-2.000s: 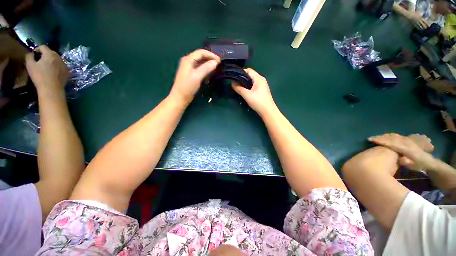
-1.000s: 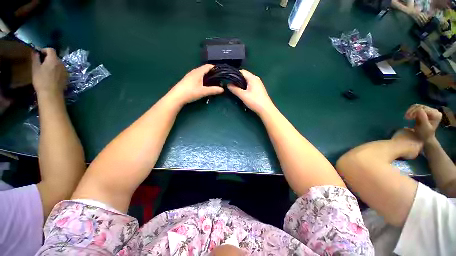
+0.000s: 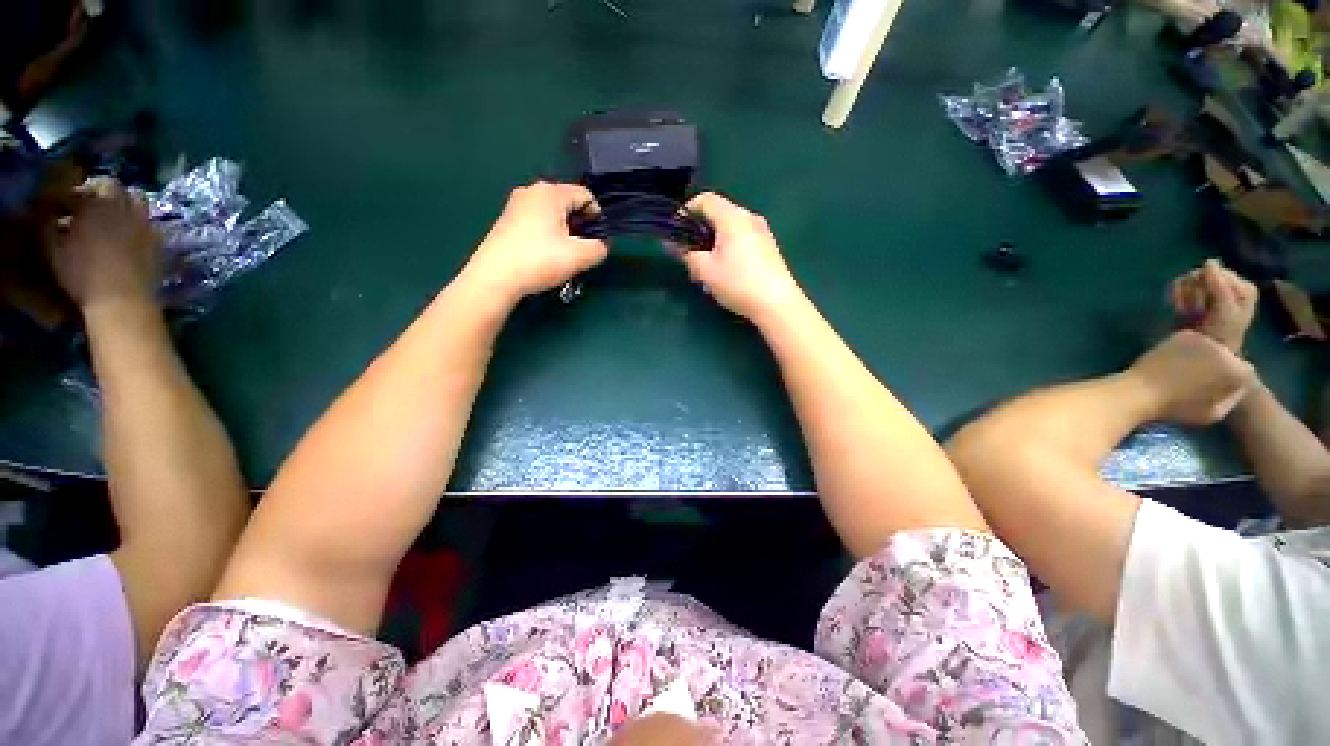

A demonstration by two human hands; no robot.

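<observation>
A black cable bundle (image 3: 639, 216) is stretched between my hands just above the green table. My left hand (image 3: 543, 241) grips its left end, and small shiny plug tips show below that hand. My right hand (image 3: 737, 255) grips its right end. The bundle bows slightly upward in the middle. A black box (image 3: 642, 149) with small pale print lies right behind the bundle. My fingertips are partly hidden by the cords.
Clear bags lie at left (image 3: 219, 226) and upper right (image 3: 1017, 123). A small dark part (image 3: 1002, 258) sits right. A black box with a white label (image 3: 1107, 181) is near it. Neighbours' arms rest at both sides. A pale post (image 3: 858, 59) stands at the back.
The bundle went from a tight arch to a flatter, wider stretch as my hands moved apart. The left neighbour's hand shifted left. The right neighbour's clasped hands moved slightly.
</observation>
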